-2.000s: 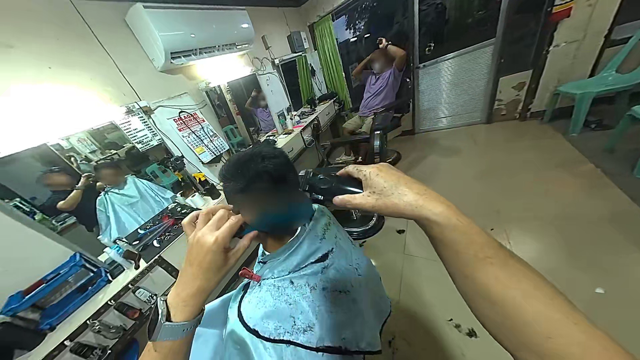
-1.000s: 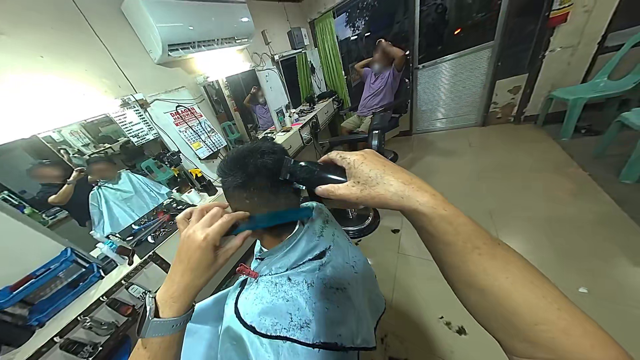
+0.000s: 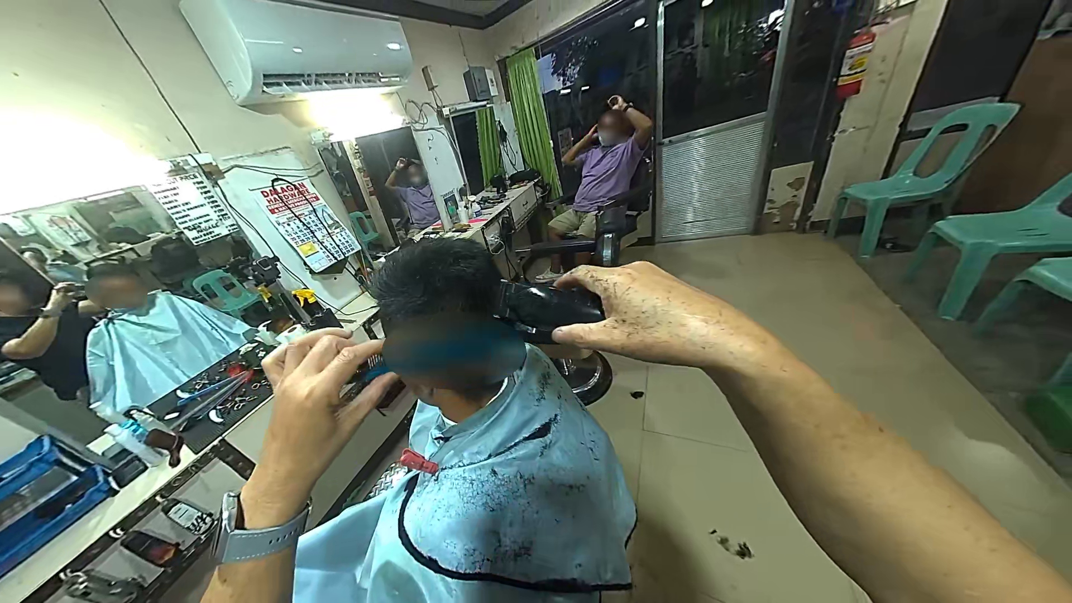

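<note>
A seated person's head with short dark hair (image 3: 440, 276) is between my two hands. My right hand (image 3: 645, 314) holds black hair clippers (image 3: 548, 310), whose blade end meets the hair at the head's right side in view. On the left, my left hand (image 3: 322, 389) pinches the end of a blue comb (image 3: 377, 368), which lies across the lower part of the head; its far part is blurred. A light blue barber cape (image 3: 519, 502) strewn with hair clippings covers the person's shoulders, and a red clip (image 3: 418, 461) fastens it at the neck.
Scissors and combs lie on a dark mat (image 3: 209, 410) on the left counter, near a blue tray (image 3: 50, 502). Mirrors line the wall. Another person in a purple shirt (image 3: 607, 176) sits in a chair farther back. Green plastic chairs (image 3: 988, 230) stand at right; hair clumps (image 3: 733, 546) lie on the floor.
Since one second ago, the clippers and my right hand have moved lower beside the head. The comb, level across the head then, is still in my left hand.
</note>
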